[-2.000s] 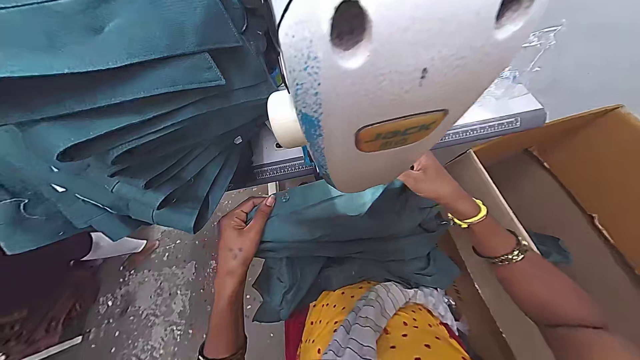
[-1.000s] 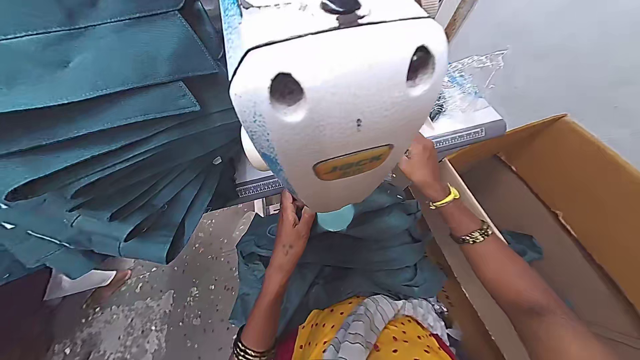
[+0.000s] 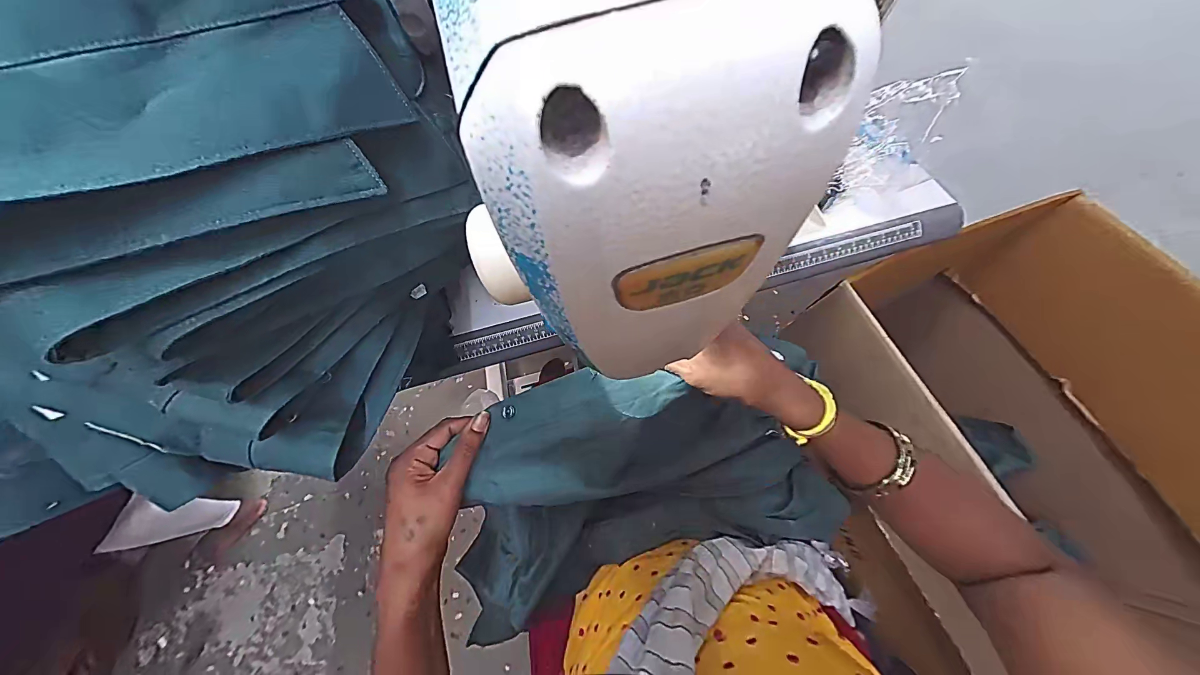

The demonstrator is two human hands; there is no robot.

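Note:
A teal fabric garment piece [image 3: 581, 441] spreads below the white head of a Jack sewing machine [image 3: 656, 187] and hangs over the lap. My left hand [image 3: 431, 478] pinches its left corner between thumb and fingers, beside a small round button [image 3: 508, 412]. At the right of the machine head my right hand [image 3: 736, 366] rests on the cloth near the needle area; its fingertips are partly hidden behind the head, so its grip cannot be told. The needle is hidden too.
Layered teal garment pieces [image 3: 206, 216] hang at the left. An open cardboard box [image 3: 900, 394] with teal scraps stands at the right. Rulers [image 3: 848, 253] edge the machine bed, with clear plastic wrap [image 3: 891, 122] behind. A person's foot [image 3: 239, 525] shows at lower left.
My left hand has moved from close beside the machine head out to the left, with the cloth's corner now drawn out flat. The right hand stays near the head's right side.

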